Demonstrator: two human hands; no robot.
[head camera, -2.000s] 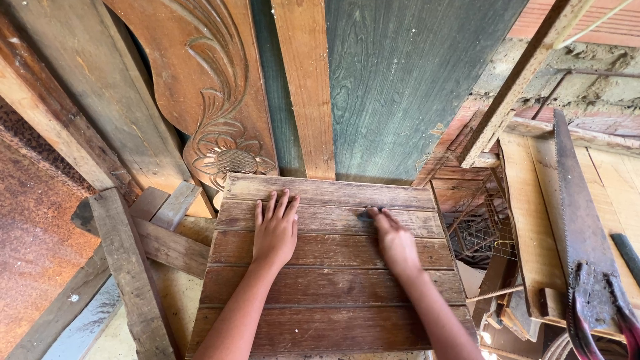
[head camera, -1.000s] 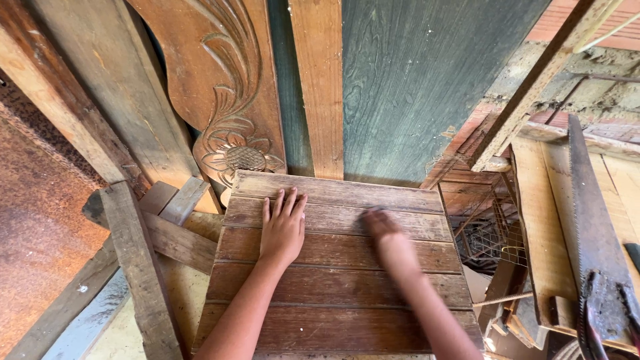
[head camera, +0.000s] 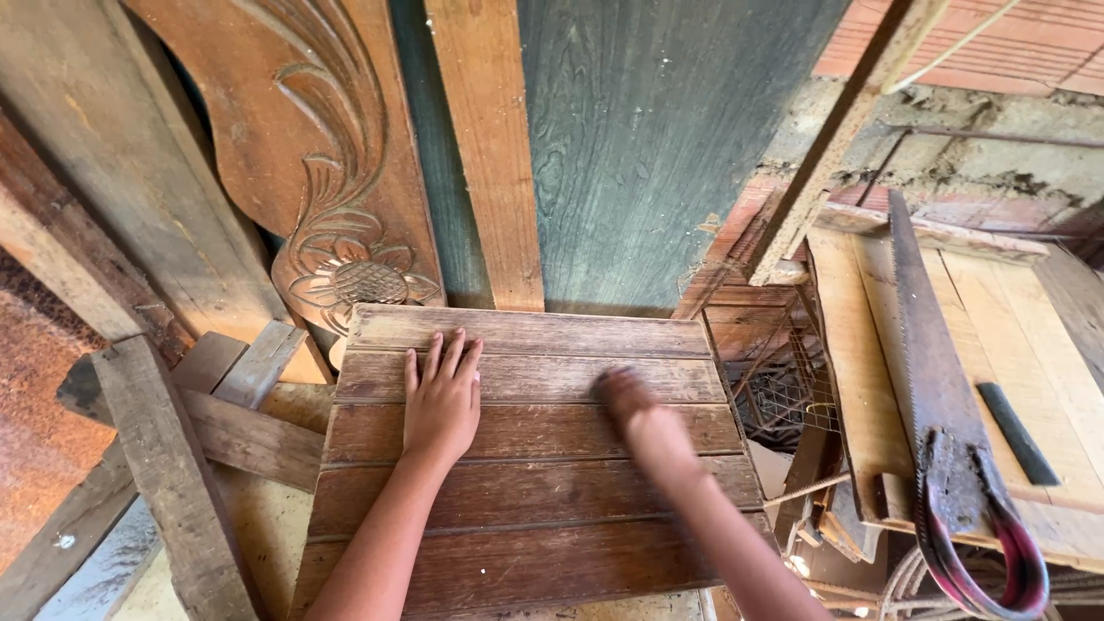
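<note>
A brown slatted wooden panel (head camera: 535, 492) lies in front of me, its far slats paler and more worn than the near ones. My left hand (head camera: 442, 401) rests flat on the far left part of it, fingers spread over the first two slats, holding nothing. My right hand (head camera: 634, 405), blurred by motion, is curled on the second and third slats at the right. A small dark piece shows at its fingertips; what it is cannot be told.
A carved wooden board (head camera: 345, 207), a plank (head camera: 492, 155) and a dark green panel (head camera: 630, 155) stand behind. At right, a handsaw (head camera: 936, 371) and a dark strip (head camera: 1018, 433) lie on a board surface (head camera: 1026, 319). Timber offcuts (head camera: 172, 466) are at left.
My right hand has moved back and forth slightly over the far slats, staying curled. My left hand has stayed on the panel's left part.
</note>
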